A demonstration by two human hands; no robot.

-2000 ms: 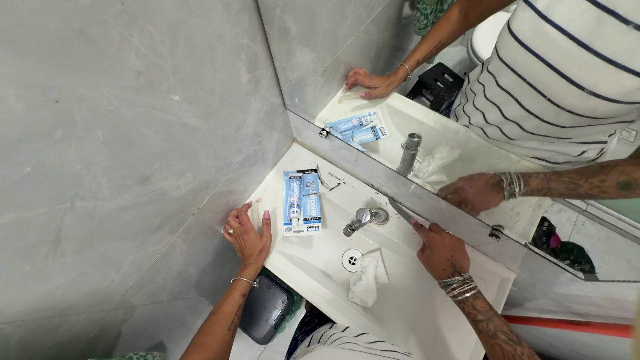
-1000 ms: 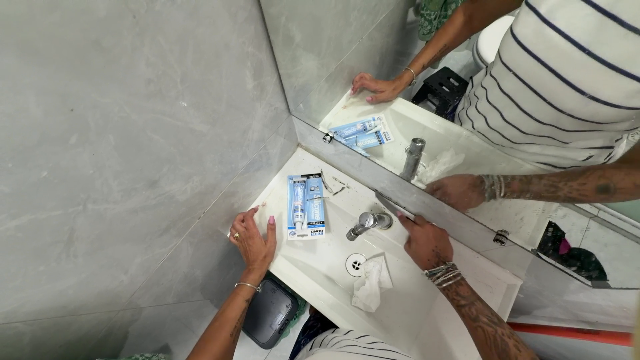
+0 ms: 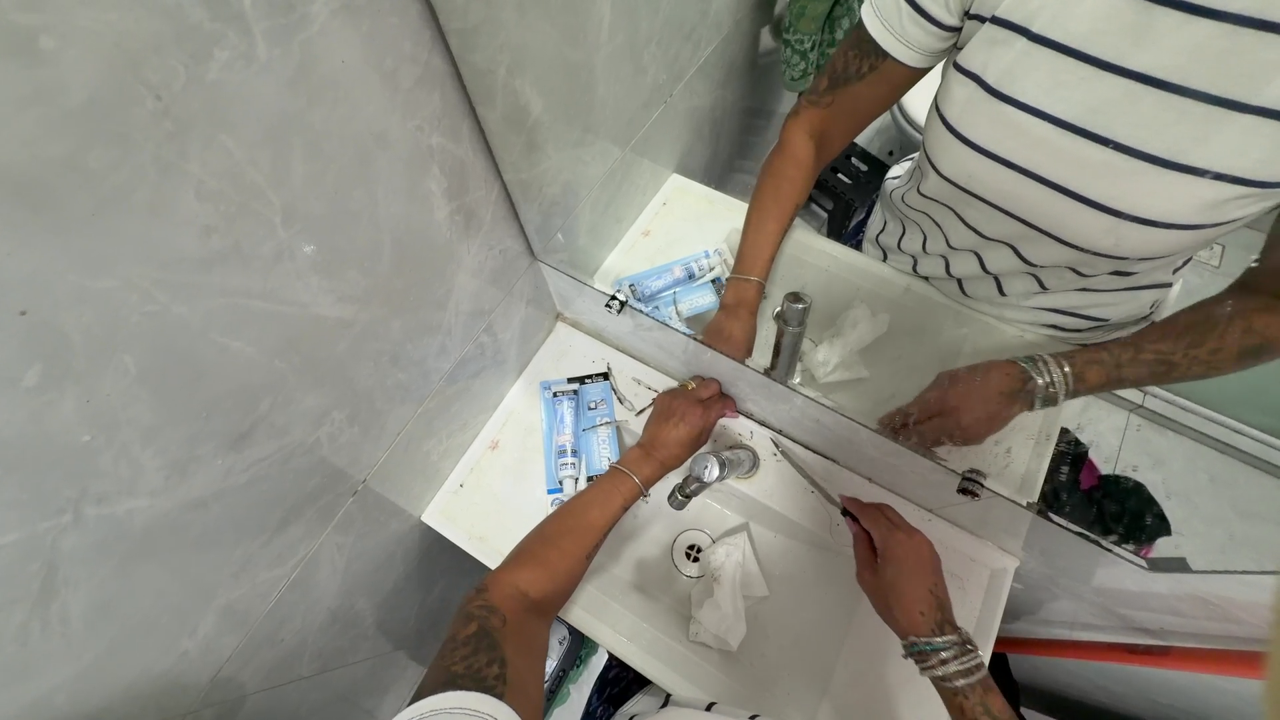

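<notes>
My left hand (image 3: 685, 425) is at the back edge of the white washbasin (image 3: 850, 640), behind the chrome tap (image 3: 715, 472), its fingertips at the joint with the wall; whether they pinch anything is hidden. In my right hand (image 3: 895, 560) is the dark handle of a knife (image 3: 810, 480), its thin blade lying toward the rear ledge, right of the tap. A blue silicone package with a tube (image 3: 567, 435) rests on the left ledge. Dark strips, apparently old sealant (image 3: 620, 390), lie beside it. Crumpled white tissue (image 3: 728, 590) sits in the bowl near the drain (image 3: 692, 552).
A large mirror (image 3: 840, 400) held by metal clips stands above the rear ledge and reflects both arms and a striped shirt. Grey marbled wall tiles (image 3: 250, 300) rise on the left. Below the basin at right runs a red bar (image 3: 1130, 657).
My left hand has moved from the left ledge to the rear edge behind the tap. The right hand has drawn back from the rear edge with the knife, toward the right.
</notes>
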